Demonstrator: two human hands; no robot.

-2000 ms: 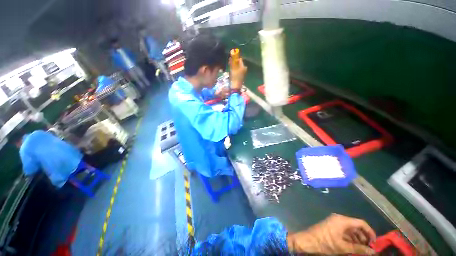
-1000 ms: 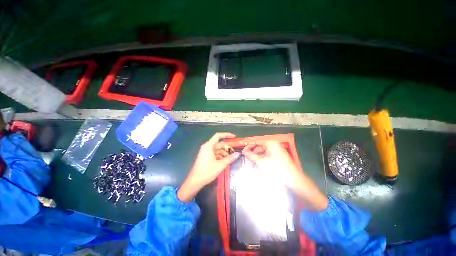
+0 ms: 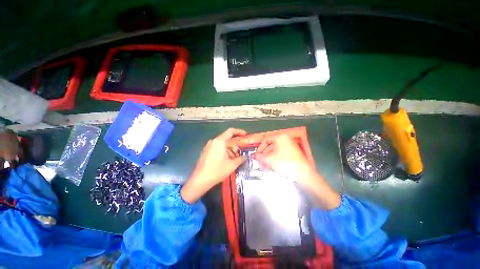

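An open tablet assembly (image 3: pixel 272 213) with a bright, glaring silver area lies in a red foam tray (image 3: pixel 232 220) in front of me. My left hand (image 3: pixel 220 159) is at the far left end of the tablet, thumb and fingers pinched together. My right hand (image 3: pixel 285 157) is beside it, its fingertips meeting the left ones over the circuit board (image 3: pixel 255 167). Both hands are bare. Whether a small part sits between the fingertips is too small to tell. The fingers partly hide the tablet's far end.
Dark pile of small parts (image 3: pixel 118 187), blue parts bin (image 3: pixel 138 132) and clear plastic bag (image 3: pixel 79 153) lie left. Screw dish (image 3: pixel 368 155) and yellow electric screwdriver (image 3: pixel 402 143) lie right. White foam tray (image 3: pixel 271 84) and red trays sit beyond the pale rail (image 3: pixel 263 112). Another worker's sleeve (image 3: pixel 29 202) is far left.
Since two seconds ago the view has swung from the neighbouring worker to my bench. Over the last second, both hands have stayed at the tablet's far end; the glare has shrunk, showing more of the tablet.
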